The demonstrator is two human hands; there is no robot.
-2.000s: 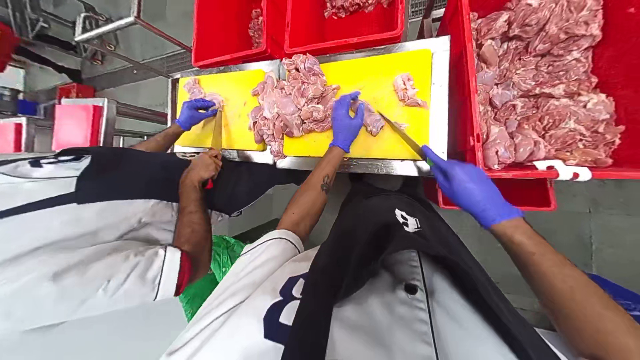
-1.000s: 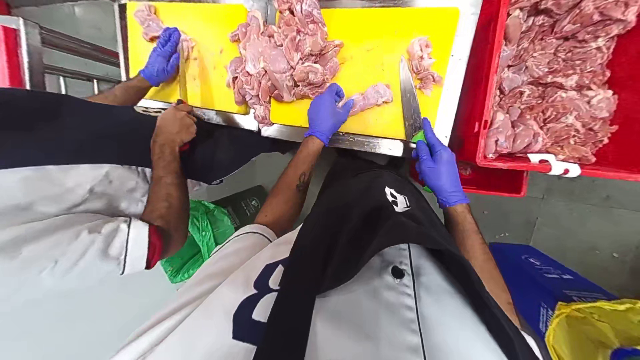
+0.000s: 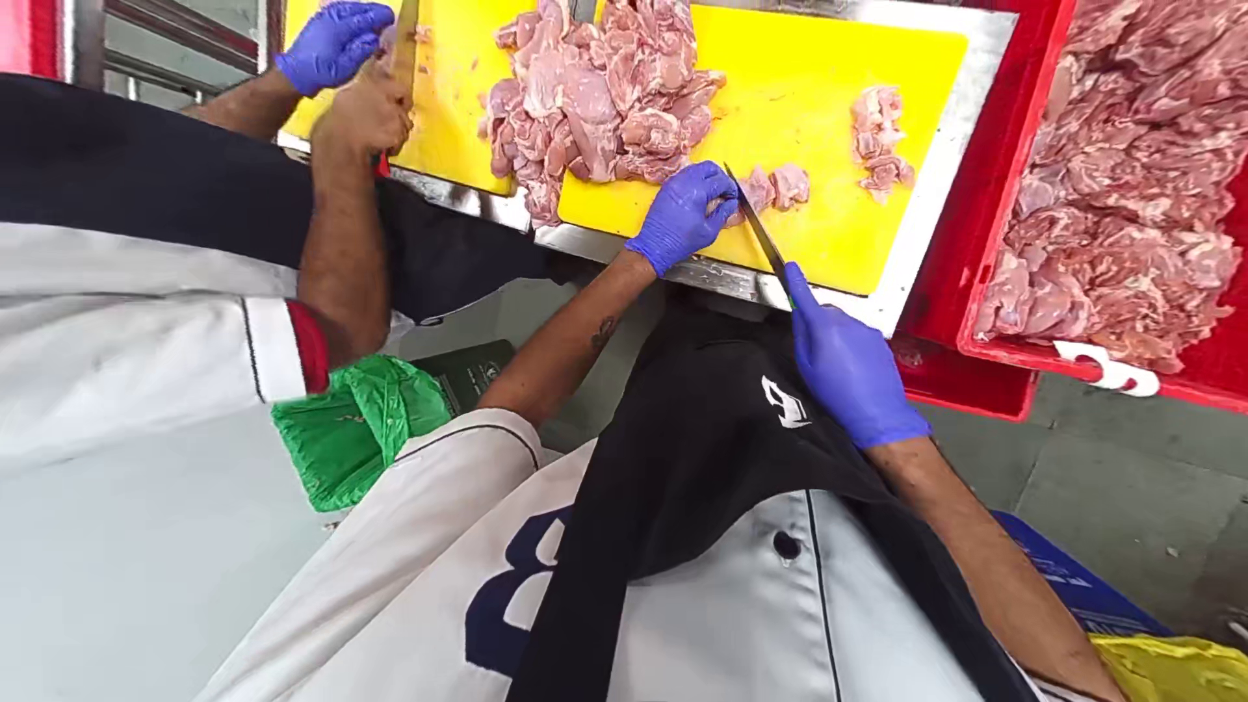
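Note:
My right hand (image 3: 846, 361), in a blue glove, is closed round the green handle of a knife (image 3: 760, 229). The blade slants up and left across the near part of a yellow cutting board (image 3: 829, 58), its tip close to my left hand. My gloved left hand (image 3: 685, 214) has its fingertips on a piece of raw meat (image 3: 756, 191), partly hidden by the hand and blade. A cut piece (image 3: 790, 185) lies just right of the blade. Several small pieces (image 3: 877, 136) are near the board's right side. A heap of raw meat (image 3: 604, 93) lies left of my hands.
At the left, a co-worker's gloved hand (image 3: 336, 44) and bare hand (image 3: 366, 112) work with a knife on another yellow board (image 3: 453, 107). A red crate (image 3: 994, 234) of meat stands right. Below are a green bag (image 3: 361, 419), a blue bin (image 3: 1072, 575) and a yellow bag (image 3: 1170, 668).
The knife, upright right of the meat piece one second ago, now slants beside my left fingers. The piece under my left hand now shows a separate part at its right. The view has shifted.

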